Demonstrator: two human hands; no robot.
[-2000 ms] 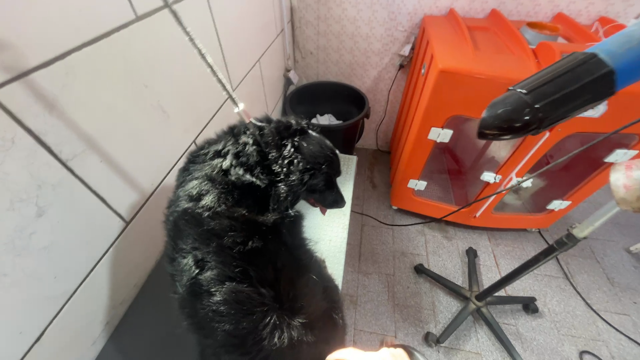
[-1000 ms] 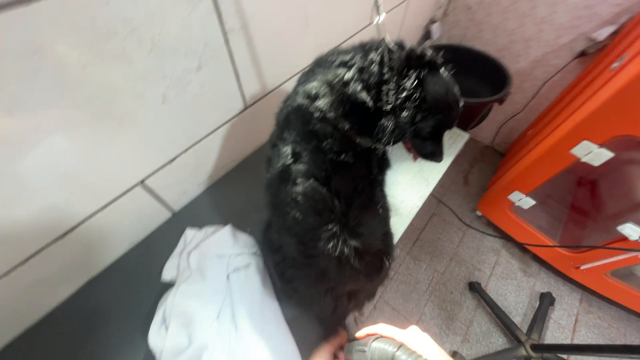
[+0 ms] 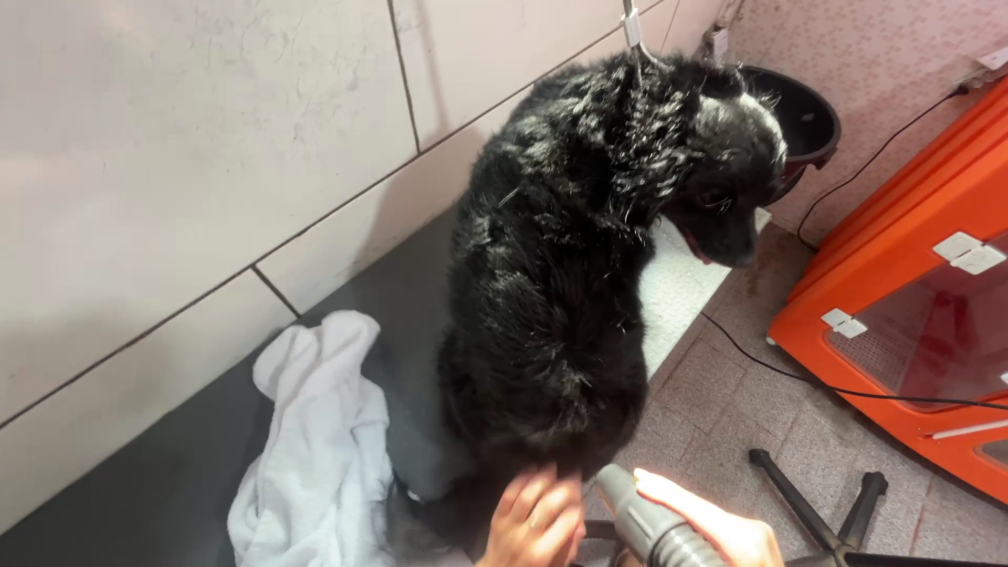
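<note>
A black dog [image 3: 551, 299] with damp-looking, curly fur on its neck sits on a dark grooming table [image 3: 157, 492], its head turned to the right. A cord or leash [image 3: 632, 30] runs up from its neck. At the bottom centre my left hand [image 3: 539, 516] touches the fur of the dog's lower back, its fingers slightly blurred and nothing seen in it. Just right of it, my right hand [image 3: 709, 516] holds the grey nozzle of a pet dryer hose [image 3: 642, 512], aimed at the dog's rear. A white towel [image 3: 323, 441] lies crumpled on the table, left of the dog.
Tiled wall [image 3: 197, 157] borders the table on the left. Behind the dog's head stands a black bucket [image 3: 819, 130]. An orange cabinet with clear doors [image 3: 811, 303] is at the right. A black cable [image 3: 756, 366] crosses above the floor, near a black wheeled stand base [image 3: 811, 504].
The view has swung left and closer to the dog, bringing the towel into sight. Both hands now show more fully at the bottom. The dog's face is more visible than one second ago.
</note>
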